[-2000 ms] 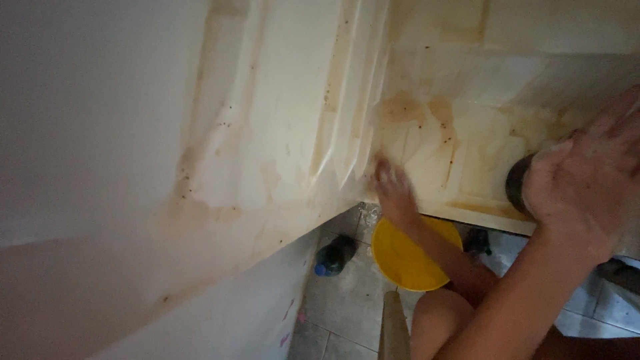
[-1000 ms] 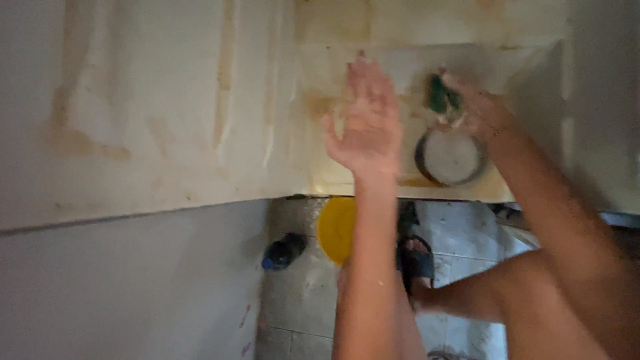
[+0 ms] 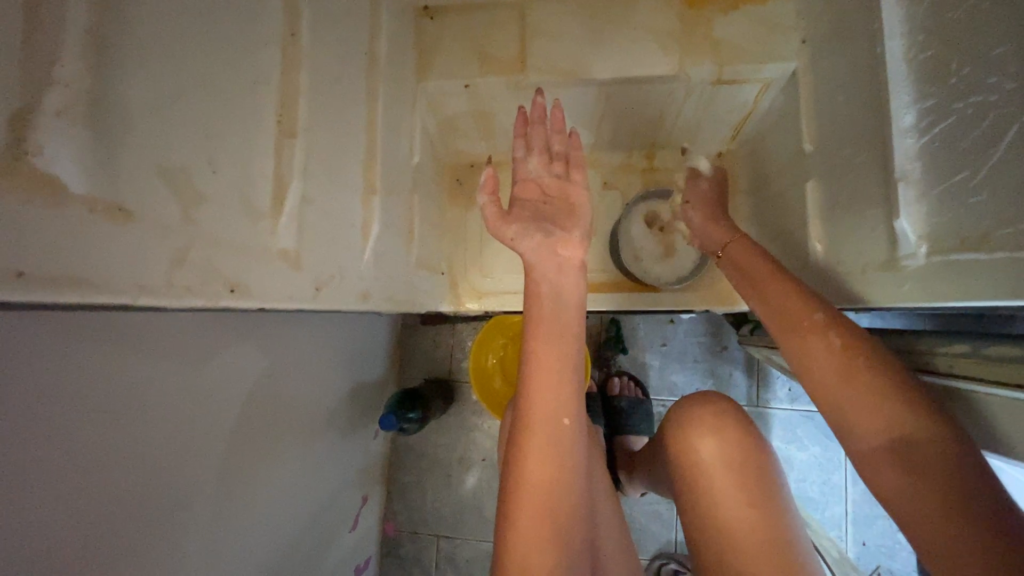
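My left hand (image 3: 546,196) is raised over the stained, cream-coloured sink basin (image 3: 512,276), palm facing up, fingers straight and a little apart, with nothing in it. Beside it to the right stands a round bowl with a dark rim (image 3: 660,252), full of whitish, foamy liquid. My right hand (image 3: 704,204), with a thin bracelet at the wrist, is at the bowl's upper right edge. Its fingers are curled and covered in pale suds; whether something is inside them cannot be seen.
A ribbed, stained drainboard (image 3: 192,232) spreads left of the basin, another scratched surface (image 3: 960,144) right. Below, on grey floor tiles (image 3: 448,496), are a yellow basin (image 3: 492,368), a dark bottle with a blue cap (image 3: 412,408) and my sandalled feet (image 3: 628,412).
A dark green thing showed at my right hand one second ago and is not visible now. My left hand stays raised with its palm open. The view has shifted to the right since the first frame.
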